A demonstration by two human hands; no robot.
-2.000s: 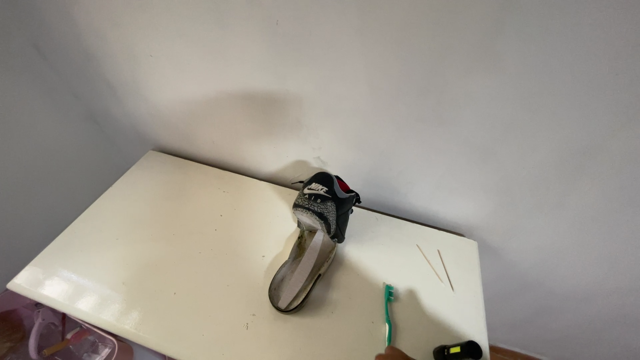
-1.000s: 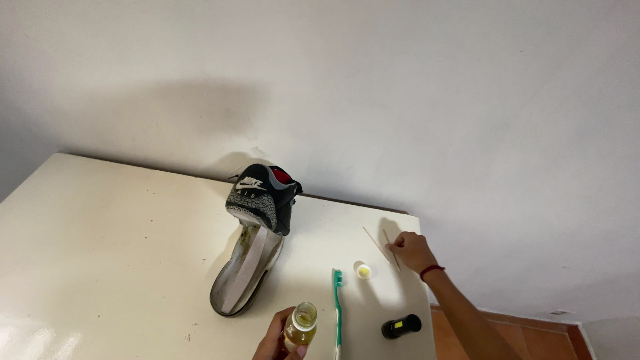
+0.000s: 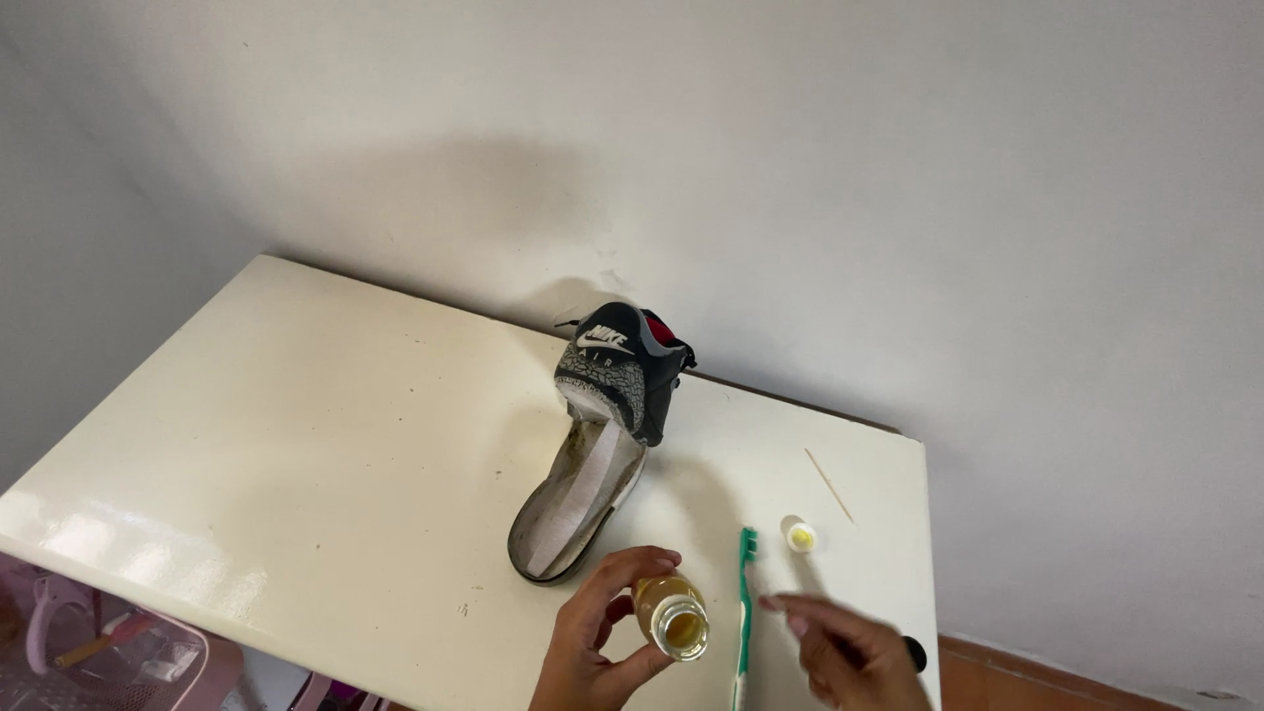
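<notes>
My left hand (image 3: 607, 627) holds an open glass bottle (image 3: 671, 617) of amber liquid, its mouth tipped toward me. To the right, my right hand (image 3: 849, 647) has thumb and fingertips together; whether a thin stick is between them is too blurred to tell. Between the hands lies a green and white toothbrush (image 3: 746, 612). A white cap (image 3: 801, 537) with yellow inside rests above my right hand, and one thin wooden stick (image 3: 829, 486) lies beyond it. The black and grey Nike Air sneaker (image 3: 622, 375) has its sole (image 3: 578, 504) peeled away from the heel, extending toward me.
The white tabletop (image 3: 296, 444) meets a plain wall (image 3: 741, 197) at the back. A black object (image 3: 915, 654) is partly hidden behind my right hand. Below the table at left stands a pink basket (image 3: 212, 671) with items in it. Brown floor tiles (image 3: 997, 681) show at lower right.
My right hand has moved from the two sticks toward the bottle, and only one stick remains on the table. The bottle and cap were not in view two seconds ago. The view has shifted.
</notes>
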